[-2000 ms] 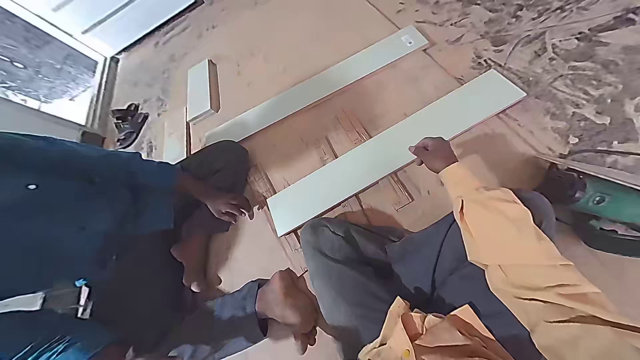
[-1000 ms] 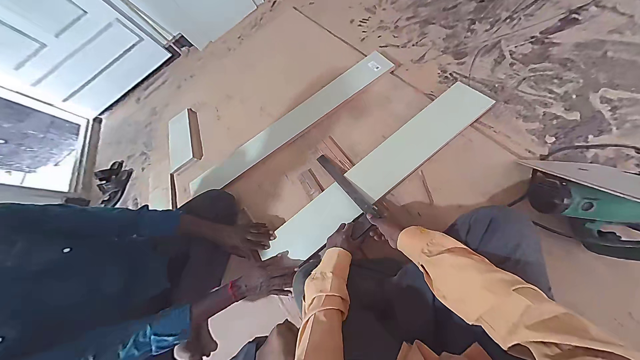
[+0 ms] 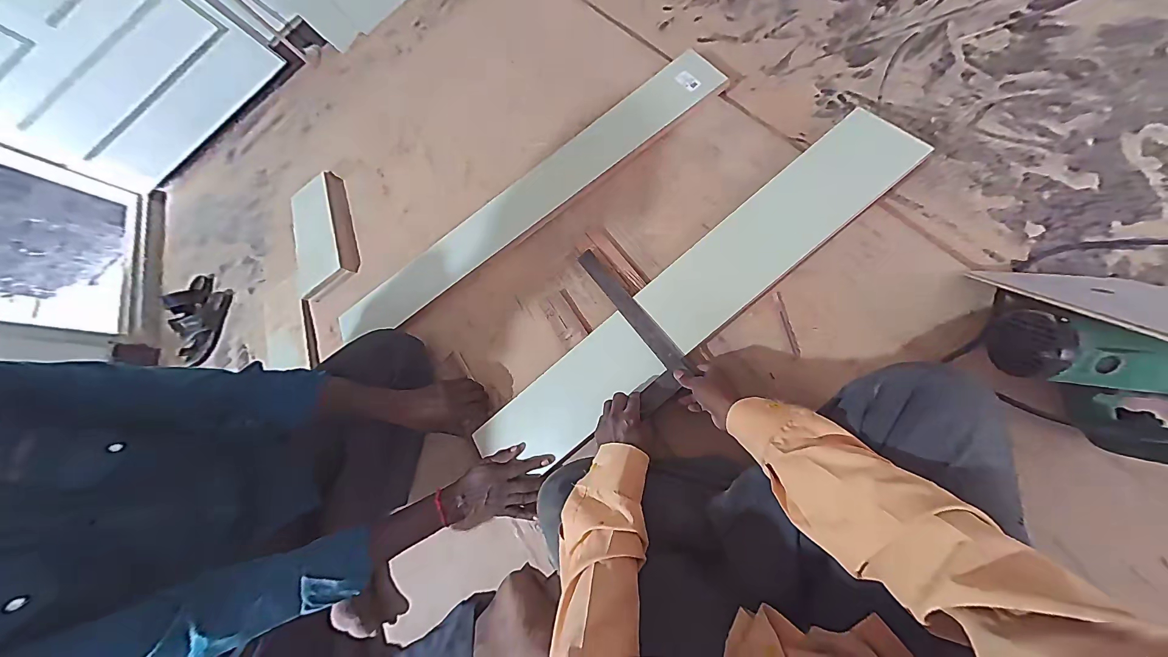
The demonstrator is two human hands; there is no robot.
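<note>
A long pale board (image 3: 776,224) with a reddish-brown edge lies diagonally on brown sheeting. Across it rests a dark flat bar (image 3: 634,310); a shorter dark piece at its near end makes it look like a square. My right hand (image 3: 710,391) grips the bar's near end at the board's lower edge. Just left of it, my left hand (image 3: 622,422) is closed at the shorter dark piece, its fingertips by the board's edge. A co-worker's hand (image 3: 502,488) with a red wristband presses on the board's near left end; the co-worker's other hand (image 3: 456,406) is beside that end.
A second long pale board (image 3: 547,187) lies roughly parallel, beyond the first. A short pale piece (image 3: 315,237) is at the left, near dark sandals (image 3: 199,315). A green power tool (image 3: 1118,356) with a flat base and cable sits at the right. Panelled doors (image 3: 137,82) are upper left.
The dark bar, not seen in the oldest frame, lies across the near board. My right hand has left the board's edge for the bar; my left hand has come beside it. Co-worker's hand reached the board.
</note>
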